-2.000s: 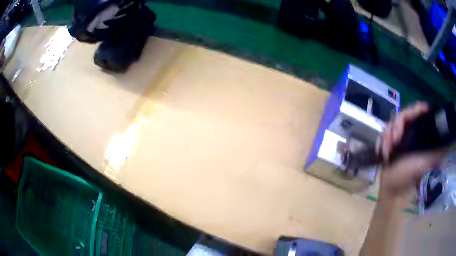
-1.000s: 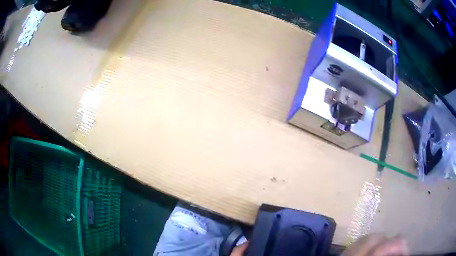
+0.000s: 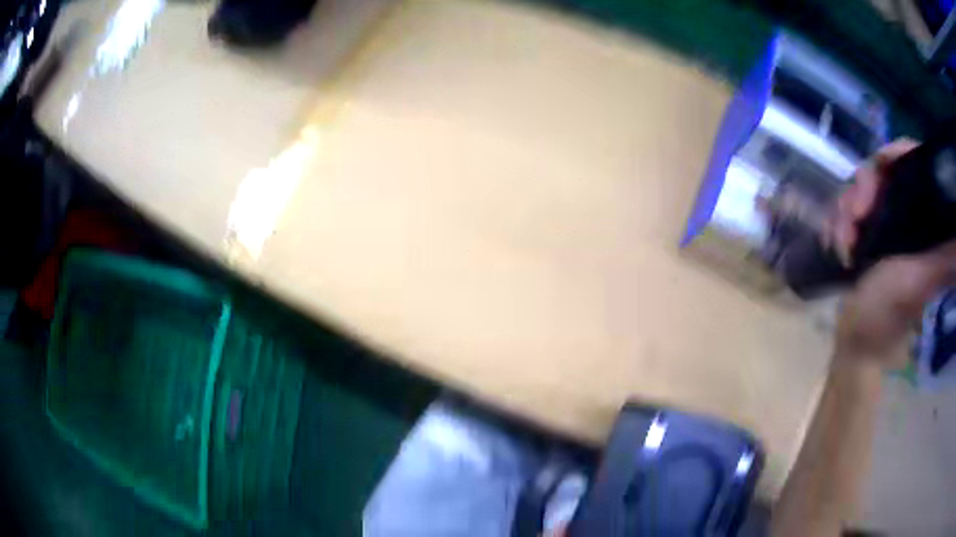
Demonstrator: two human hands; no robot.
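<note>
My right hand (image 3: 891, 241) is closed around the black electric screwdriver (image 3: 910, 205) at the right, its tip end at the front of the screw feeder (image 3: 739, 199). The frame is blurred, so contact cannot be told. The black base (image 3: 676, 477) of a fan unit stands at the bottom, at the bench's near edge, with its round recess showing. My left hand (image 3: 562, 516) shows only as a small patch of fingers at the base's left side, mostly hidden and cut off by the lower edge.
The tan bench (image 3: 472, 210) runs across the view. A black unit (image 3: 260, 19) stands at its far left. A green crate (image 3: 136, 388) is below at left. Part of a clear bag (image 3: 936, 341) lies at the right edge. Green conveyor (image 3: 618, 37) runs behind.
My right hand was low and blurred near the base one second ago; it is now up at the feeder with the screwdriver. The base appears farther right and a little higher in view.
</note>
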